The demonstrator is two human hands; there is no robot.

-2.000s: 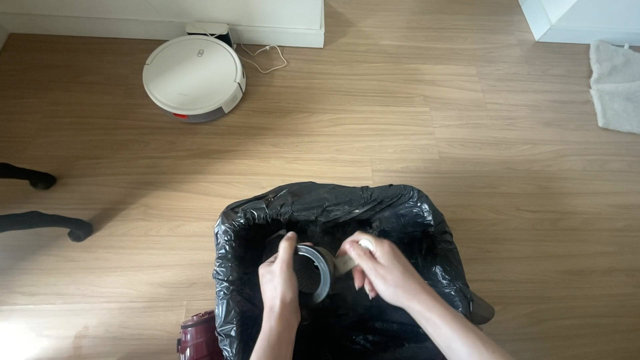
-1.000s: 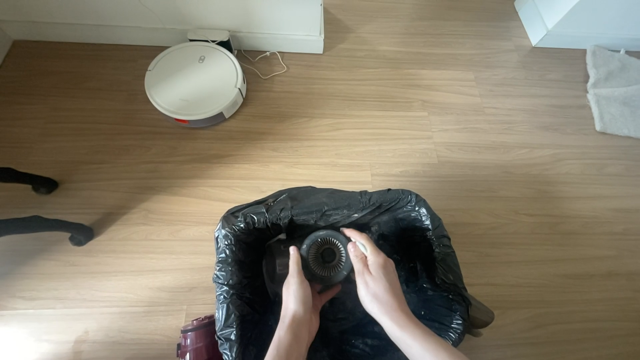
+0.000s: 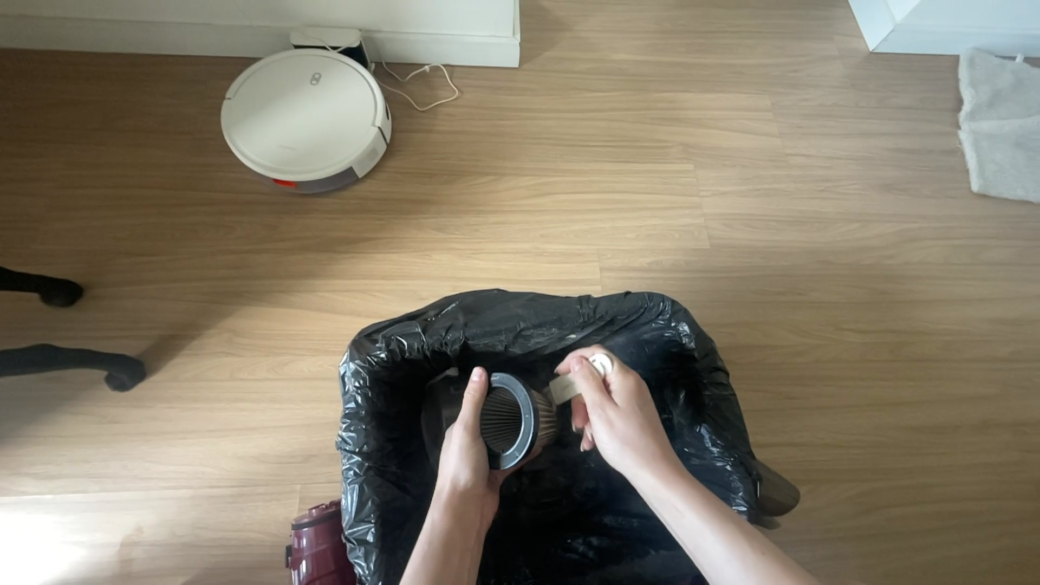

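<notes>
Over a bin lined with a black plastic bag [image 3: 504,313], my left hand [image 3: 469,455] grips a round pleated filter [image 3: 543,418] with a grey rim, its open end turned toward the camera. A dark rounded part, partly hidden, lies behind that hand. My right hand [image 3: 621,410] holds a small light-coloured brush [image 3: 562,389], its flat end beside the filter's pleated side. Whether the brush touches the pleats cannot be told.
A white robot vacuum [image 3: 305,118] sits at its dock [image 3: 329,37] by the wall, with a white cable [image 3: 431,106]. Black furniture legs [image 3: 73,357] stand at left, a dark red plastic container [image 3: 318,544] beside the bin, a grey cloth [image 3: 1003,126] at upper right.
The filter has turned: one second ago its finned end faced the camera, and now its open rim and pleated side show. My right hand has moved off it to the right with the brush.
</notes>
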